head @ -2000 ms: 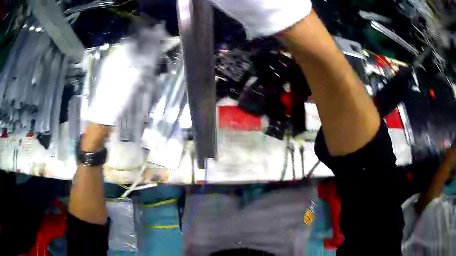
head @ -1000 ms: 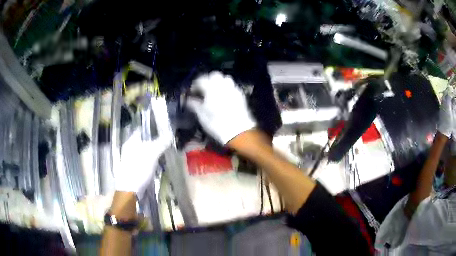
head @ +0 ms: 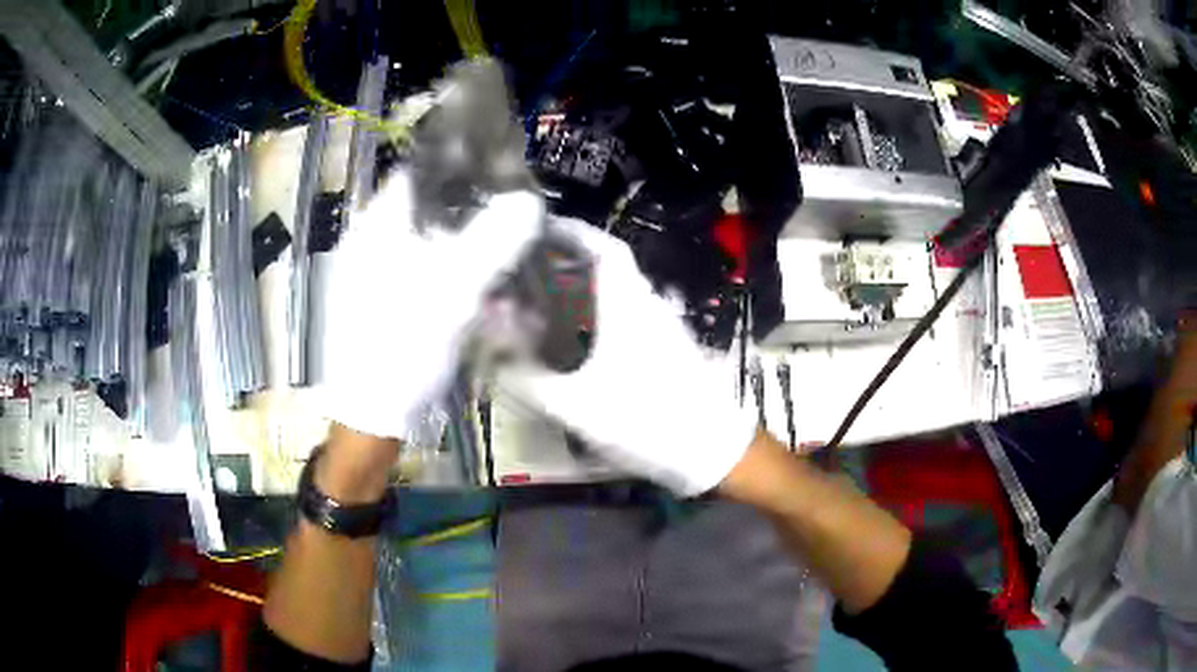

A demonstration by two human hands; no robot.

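My left hand (head: pixel 394 309), in a white glove with a dark watch at the wrist, is closed around a blurred grey part (head: pixel 466 131) left of centre. Yellow wire (head: pixel 309 79) runs to the top of this part. My right hand (head: pixel 643 368), also gloved, is right beside the left one and holds a small dark part (head: pixel 558 309) between thumb and fingers. The two parts are close together; blur and the gloves hide whether they touch.
Silver-grey profiles (head: pixel 236 269) lie at left. A light grey screw feeder (head: pixel 866 197) stands right of centre, with loose black parts (head: pixel 670 131) beside it. The black electric screwdriver (head: pixel 1004 171) and its cord are at right. Another person's arm (head: pixel 1162 420) shows at the right edge.
The long profile upright in the middle two seconds ago is no longer seen there. My right hand has come from the dark pile to my left hand, with a dark part. The view has shifted.
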